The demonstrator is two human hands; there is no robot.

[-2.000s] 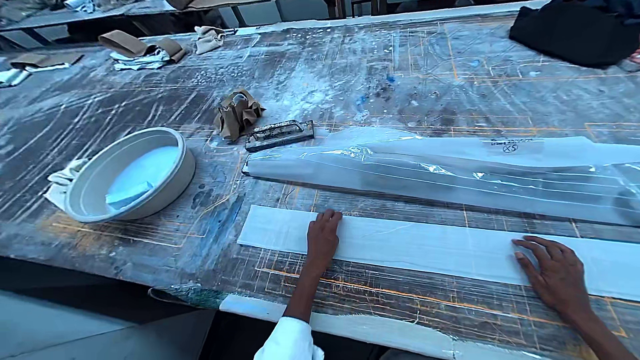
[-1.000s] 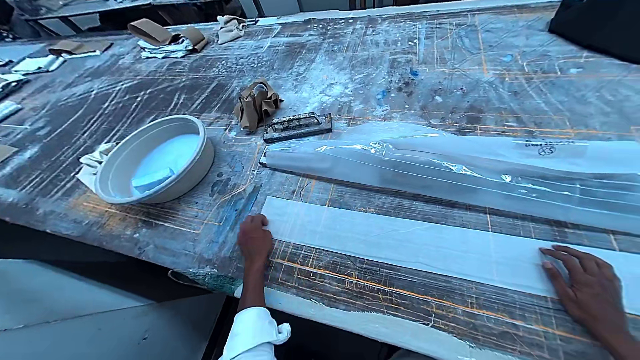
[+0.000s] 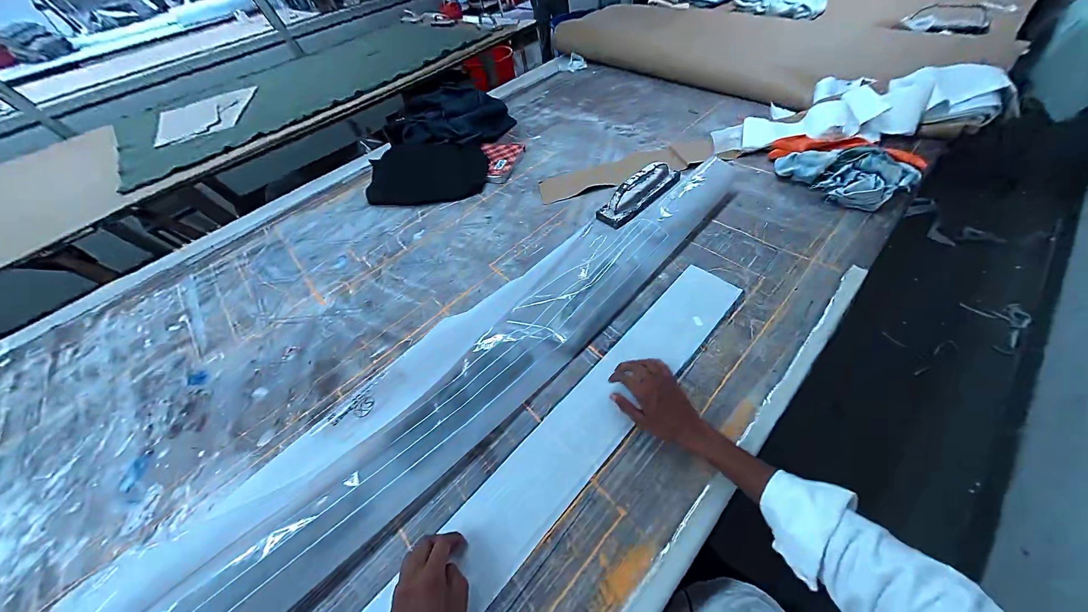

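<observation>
A long, flat white strip, perhaps folded fabric, lies lengthwise on the stained worktable. My left hand rests at the strip's left edge near the bottom of the view, fingers bent, holding nothing that shows. Farther up the strip, my right hand lies on it with thumb and fingers apart. Beside the strip runs a long white piece under clear plastic film, with a printed mark on it. A handled metal weight sits on the film's far end.
Black cloth and a red checked item lie on the table's left side. Brown paper, white cloth pieces and crumpled blue-grey fabric are at the far end. The table's pale edge runs along the right.
The view has swung far to the right, along the table. My left hand moved left to the strip's end between the two earlier frames; both hands are still at the strip.
</observation>
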